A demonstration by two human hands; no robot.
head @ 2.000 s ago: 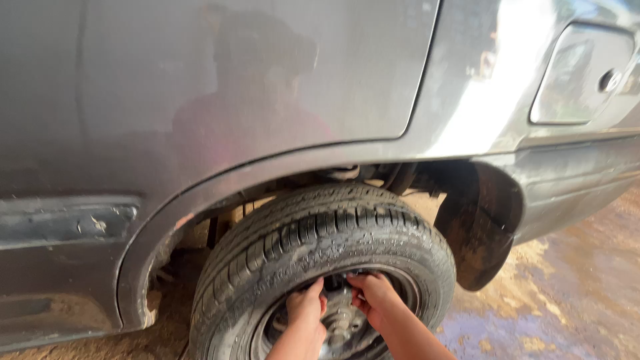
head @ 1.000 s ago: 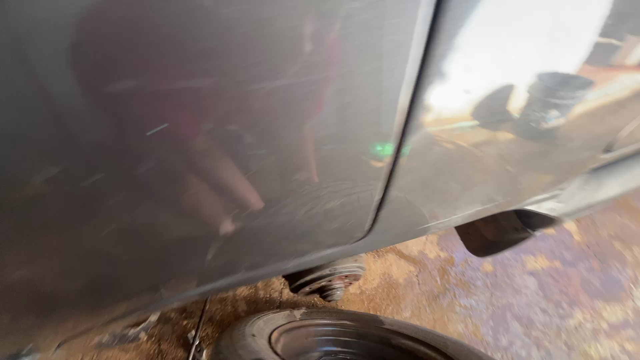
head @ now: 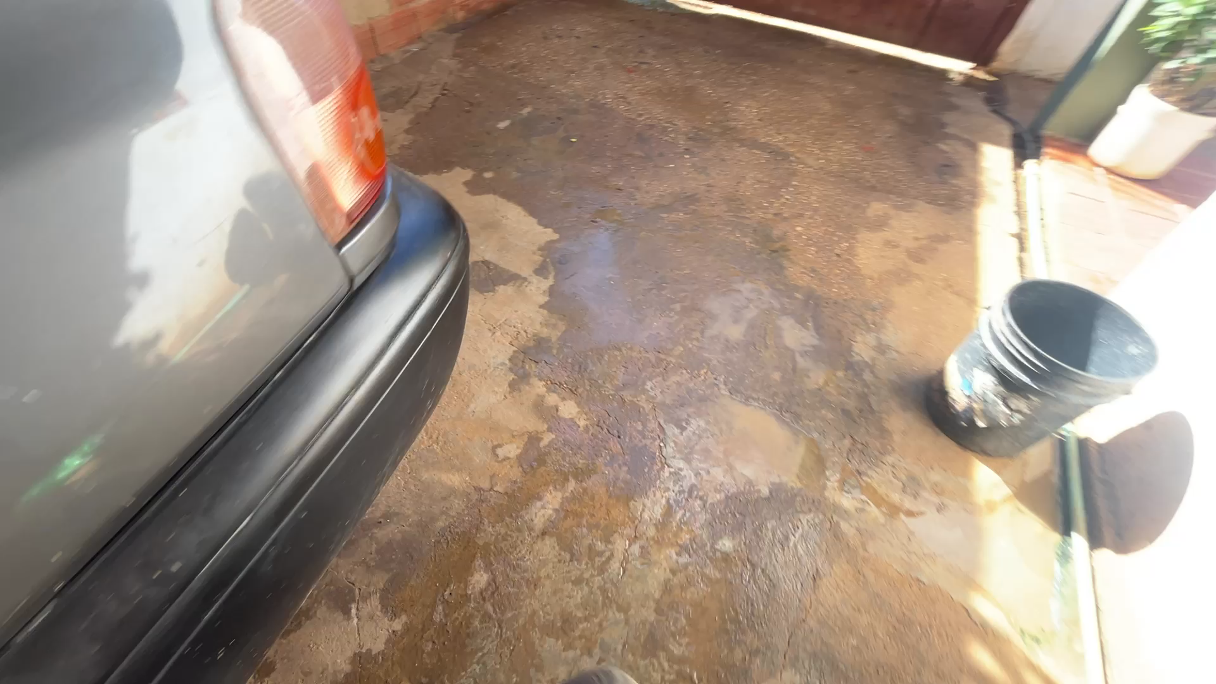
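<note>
Neither of my hands shows in the head view now. The grey car's rear side panel (head: 104,313) fills the left, with its black plastic bumper (head: 380,351) curving around the corner. Above the bumper sits the red and orange tail light (head: 328,123). Neither the wheel nor the wheel arch is in view. A black plastic bucket (head: 1007,389), smeared with light stains, stands upright on the floor at the right.
Wet, stained concrete floor (head: 646,399) spreads beside the car. A white pot (head: 1149,133) with a green plant stands at the upper right. A dark red gate (head: 883,24) lies at the far end, and a low brick wall (head: 404,28) runs behind the car.
Two seconds ago both my hands were at the hub of the wheel; now they are out of view. The view has swung right, from the wheel to the rear corner and floor.
</note>
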